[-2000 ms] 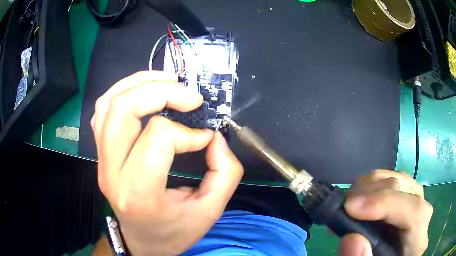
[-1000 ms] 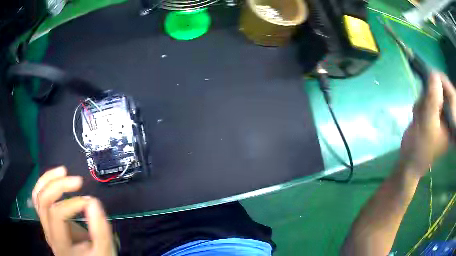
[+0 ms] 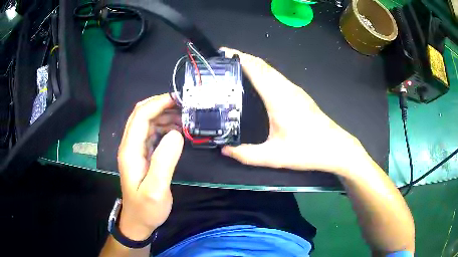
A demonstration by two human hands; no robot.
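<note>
The electronic unit (image 3: 213, 103) lies on the black mat in front of me, circuit board up, with a black connector block. Red and white lead wires (image 3: 200, 139) curve along its near edge, and more thin leads loop at its far left. A flat black cable (image 3: 173, 19) runs from its far end. My left hand (image 3: 150, 150) is at the unit's left side, thumb and fingers around that edge. My right hand (image 3: 286, 118) spans the right side, fingers at the far corner and thumb at the near corner. The soldering iron is not in view.
A foam tray (image 3: 75, 95) with a silvery bagged part (image 3: 41, 95) stands at the left. Coiled black cable (image 3: 123, 30) lies at the mat's far left. A green disc (image 3: 291, 12), a tape roll (image 3: 369, 27) and the soldering station (image 3: 419, 60) stand at the far right.
The soldering iron, earlier in my right hand, is gone from view. My right hand has come back from the far right to the unit. My left hand has returned to the unit's left side.
</note>
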